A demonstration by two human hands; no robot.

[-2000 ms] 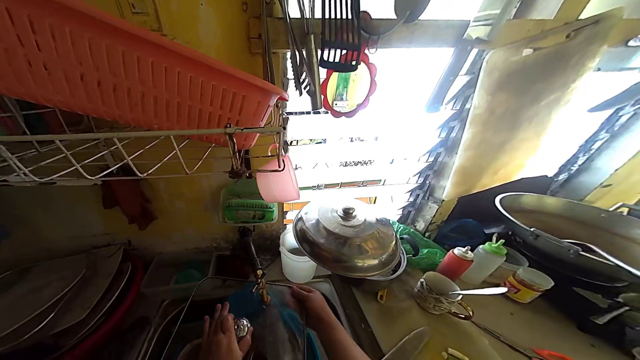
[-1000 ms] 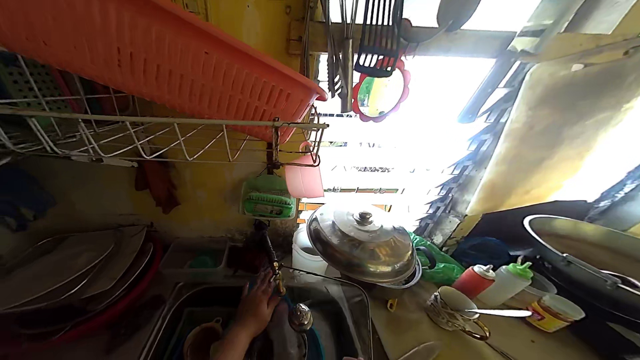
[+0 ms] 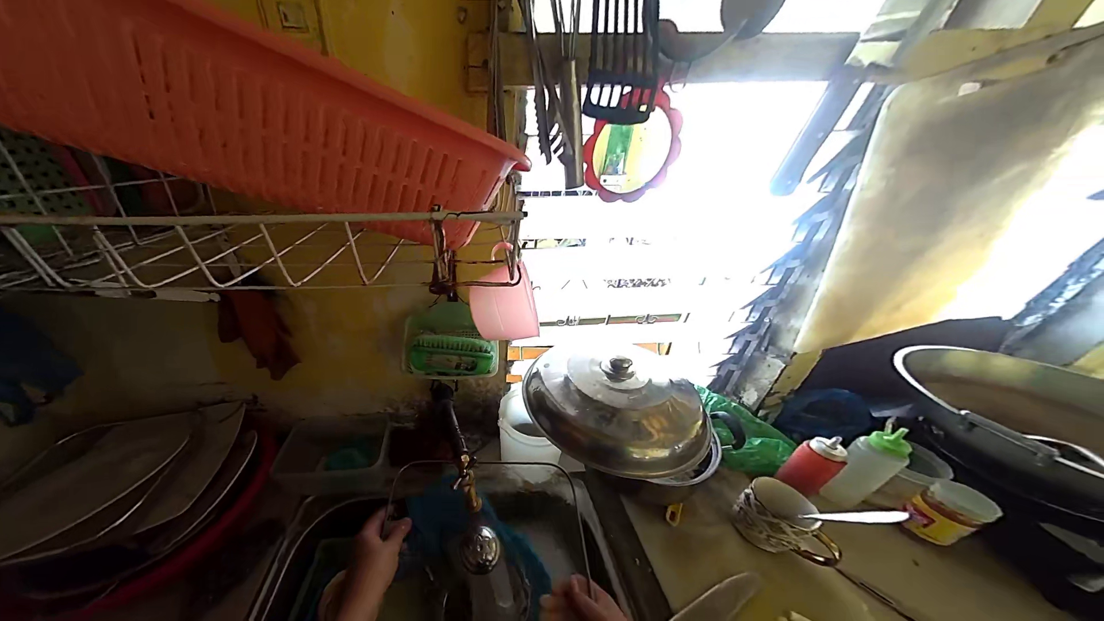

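Over the metal sink (image 3: 285, 552), my left hand (image 3: 373, 561) pinches the left side of a thin-rimmed, rounded rectangular piece (image 3: 487, 463). At the bottom edge, my right hand (image 3: 585, 600) grips its right side. What fills the rim is hard to make out; it may be see-through. Between the hands stands a brass faucet (image 3: 467, 483), and a round shiny metal part (image 3: 480, 550) shows just below it. Blue net or cloth (image 3: 524, 552) lies behind and below the faucet. Part of each hand and the sink bottom are hidden or dark.
Metal trays (image 3: 95, 483) lean at left. An orange basket (image 3: 302, 129) sits on a wire rack (image 3: 345, 220) overhead. Right of the sink are a lidded pot (image 3: 621, 414), a cup (image 3: 772, 517) with a utensil, squeeze bottles (image 3: 811, 466), a knife-like blade (image 3: 720, 597) and a large wok (image 3: 1018, 414).
One second ago one hand reached to the faucet; now that hand is away from it and both hands hold the rim's sides. The rim stands across the sink behind the faucet.
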